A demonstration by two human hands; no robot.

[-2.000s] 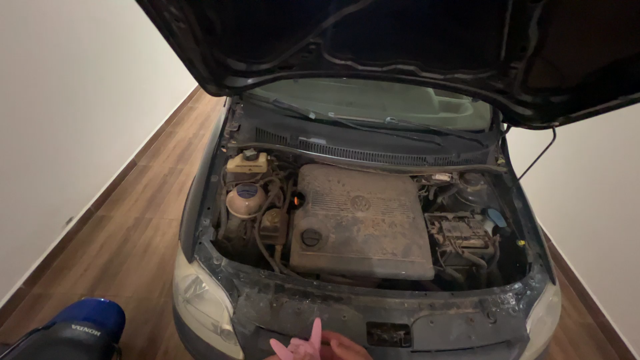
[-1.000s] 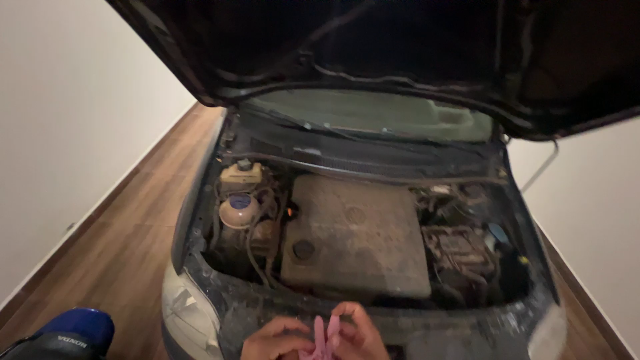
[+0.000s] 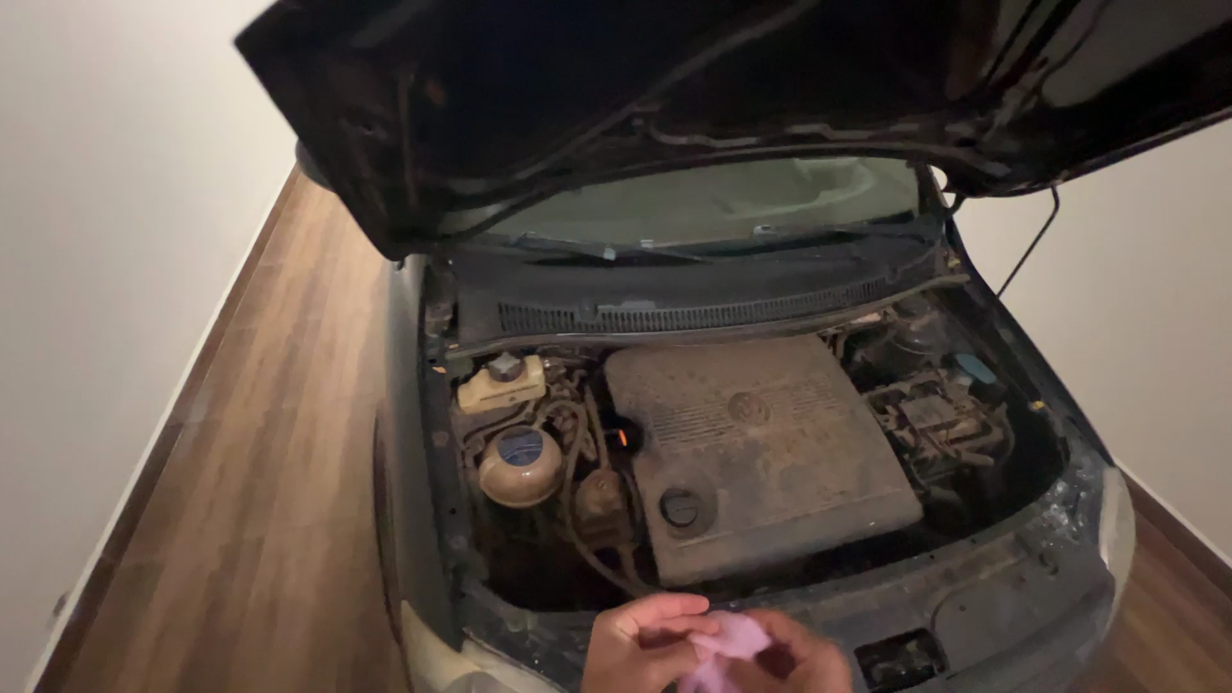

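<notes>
Both my hands are together at the bottom of the head view, in front of the car's engine bay. A soft pink item (image 3: 733, 635), perhaps a glove or cloth, is pinched between the fingers of my left hand (image 3: 640, 643) and my right hand (image 3: 804, 654). Beyond them lies a dusty plastic engine cover (image 3: 770, 472) with a black oil filler cap (image 3: 681, 508). To its left are a round coolant reservoir (image 3: 520, 481) with a blue cap and a yellowed brake fluid reservoir (image 3: 500, 388).
The raised hood (image 3: 616, 106) hangs over the windshield (image 3: 712, 202), with a thin prop rod (image 3: 1030, 241) at the right. A dusty battery area (image 3: 934, 414) is at the bay's right. White walls (image 3: 125, 173) flank the car; wood-look floor (image 3: 260, 462) runs along the left.
The view has shifted, and the blue object at lower left has left it. My hands stay together on the pink item, which is now more bunched than the two upright points seen earlier.
</notes>
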